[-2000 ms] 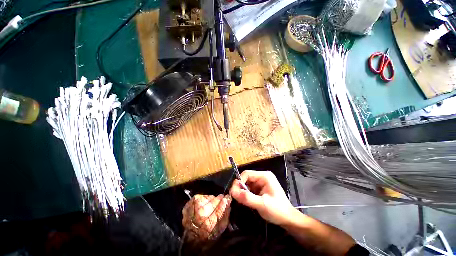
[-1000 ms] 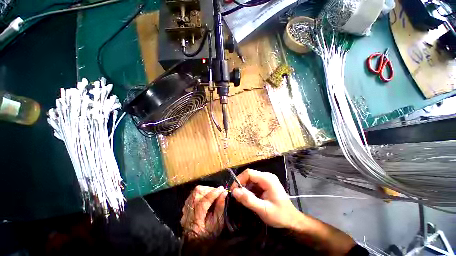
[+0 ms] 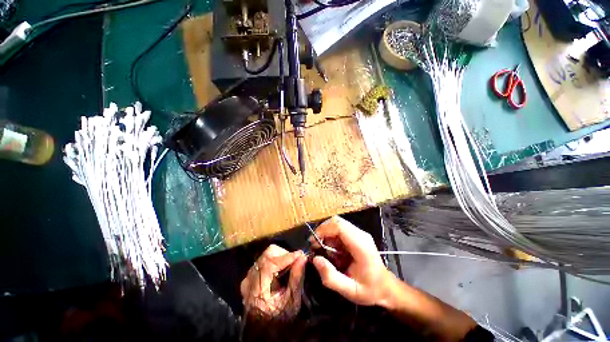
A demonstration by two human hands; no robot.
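Observation:
My right hand [image 3: 356, 262] is below the board's front edge, its fingers closed on a white cable [image 3: 428, 254] that runs off to the right. A slim tool like tweezers [image 3: 312, 232] sticks up from the same fingers. My left hand [image 3: 273, 282] is close beside it, thumb and finger pinched together on something too small to make out. The fingertips of both hands nearly meet. The soldering iron [image 3: 300, 150] stands clamped above the scorched board [image 3: 261, 207], tip down, away from the hands.
A white-ended cable bundle [image 3: 120, 194] lies left. The round-grilled fan [image 3: 231, 143] is left of the iron. Right are a yellow-gold clump [image 3: 373, 99], a parts tub [image 3: 389, 59], a parts bag [image 3: 491, 20], red scissors [image 3: 510, 88], green-ended cables [image 3: 458, 147] and a grey strand bundle [image 3: 562, 224].
The dark tool between the fingers has swung out of its earlier upright pose and shows as a thin tip. The white cable at right has risen slightly. My right fingers have bent and spread more.

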